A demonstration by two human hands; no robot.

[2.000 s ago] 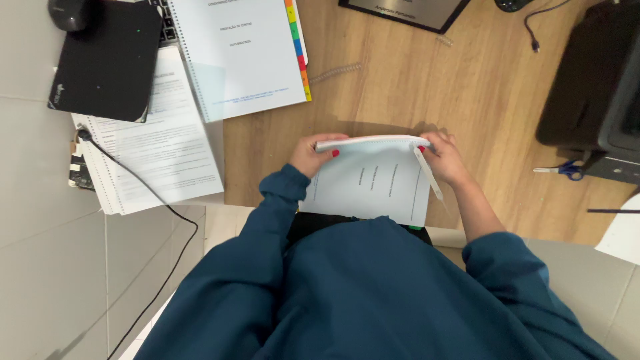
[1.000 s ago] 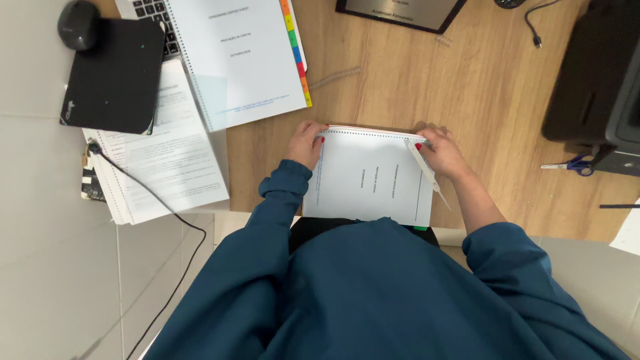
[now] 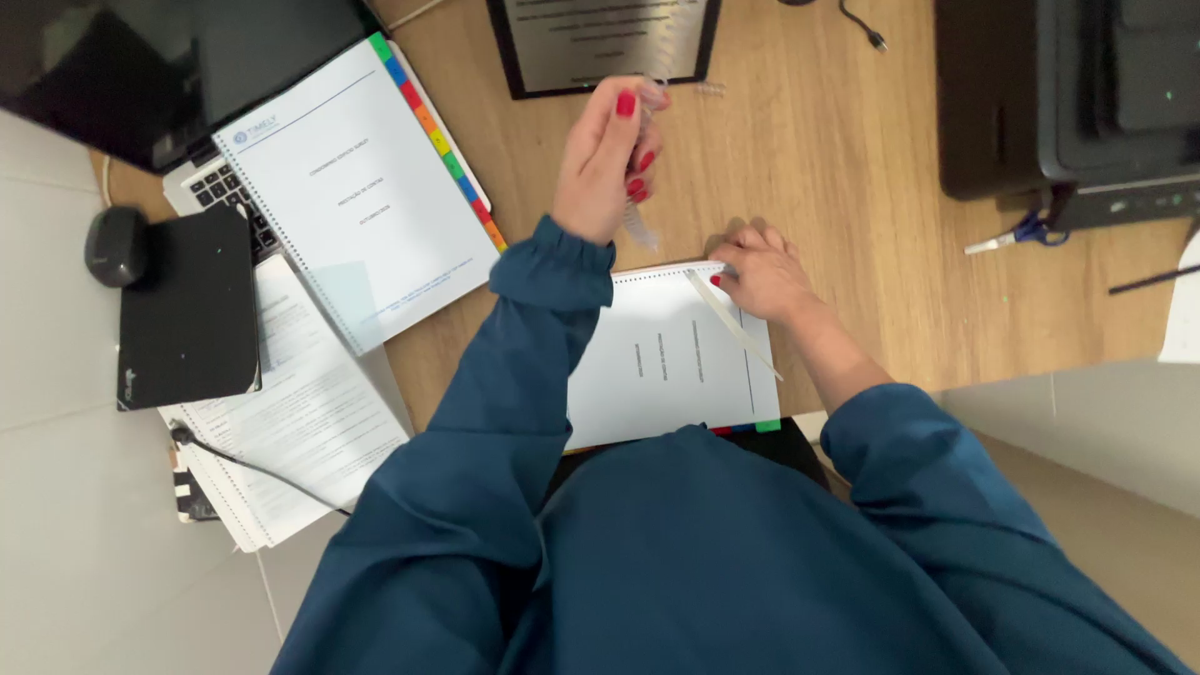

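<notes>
My left hand (image 3: 614, 155) is raised over the desk, its fingers closed on a clear plastic binding coil (image 3: 640, 225), blurred, that runs above and below the fist. A stack of white printed sheets (image 3: 609, 375) with punched holes along its far edge lies at the desk's near edge, partly under my left sleeve. My right hand (image 3: 764, 272) rests at the stack's far right corner, thumb on the top sheet. Beside that thumb a narrow pale strip (image 3: 736, 323) slants across the page. Whether the right hand grips the strip or the sheets, I cannot tell.
At left are a coil-bound document (image 3: 375, 187) with coloured tabs, a laptop (image 3: 220, 192), a mouse (image 3: 116, 247), a black pad (image 3: 187, 309) and punched papers (image 3: 300, 431) with a cable. A framed plaque (image 3: 609, 47) stands ahead; blue-handled scissors (image 3: 1027, 232) and a black printer (image 3: 1078, 112) are right.
My left hand has left the stack's far left corner, moved up and forward, and now holds the clear coil. My right hand stays at the right corner.
</notes>
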